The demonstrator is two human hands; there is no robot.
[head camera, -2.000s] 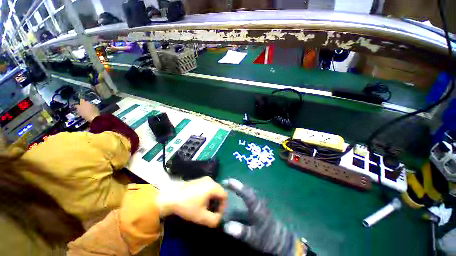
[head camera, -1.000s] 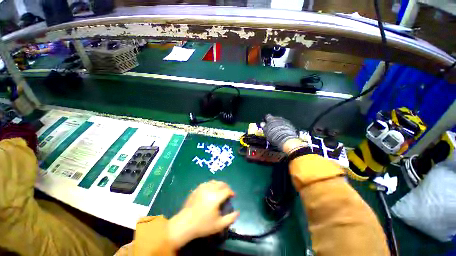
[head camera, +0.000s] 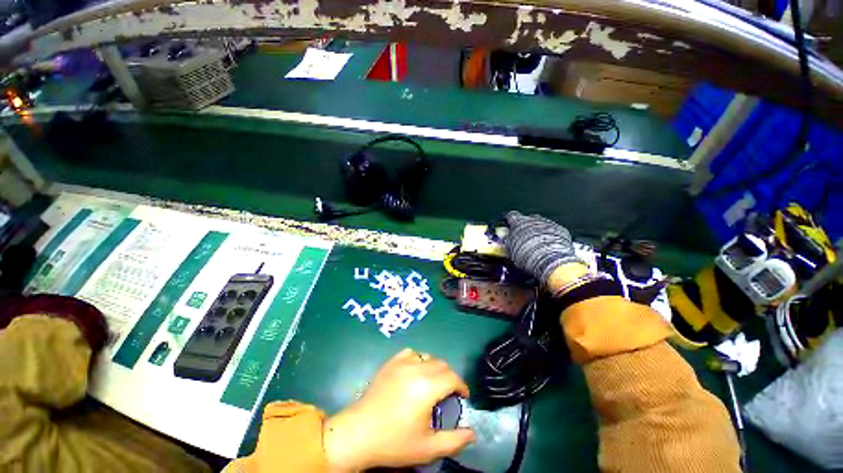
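My left hand (head camera: pixel 397 411), bare, is at the bottom centre, closed around a black socket block (head camera: pixel 448 413), which is mostly hidden by the fingers. A thick black cord runs from it to the right. My right hand (head camera: pixel 539 248), in a grey knitted glove, is over the cream-yellow strip (head camera: pixel 481 236) and the far part of the brown power strip (head camera: pixel 494 297). Its fingertips are partly hidden, and I cannot tell what they hold. A coiled black cord (head camera: pixel 514 365) hangs over the brown strip below the glove. The brown strip's red switch shows.
White plastic clips (head camera: pixel 390 300) lie loose on the green bench. A printed product sheet (head camera: pixel 176 314) lies left, with another person's sleeve (head camera: pixel 46 379) over it. A black corded unit (head camera: pixel 374 180) is on the belt. A taped fixture (head camera: pixel 707 303) and plastic bag (head camera: pixel 804 416) are at right.
The gloved right hand has moved from beside the left hand to the strips, and the coiled cord now lies there. The left hand has stayed low. The view has turned right.
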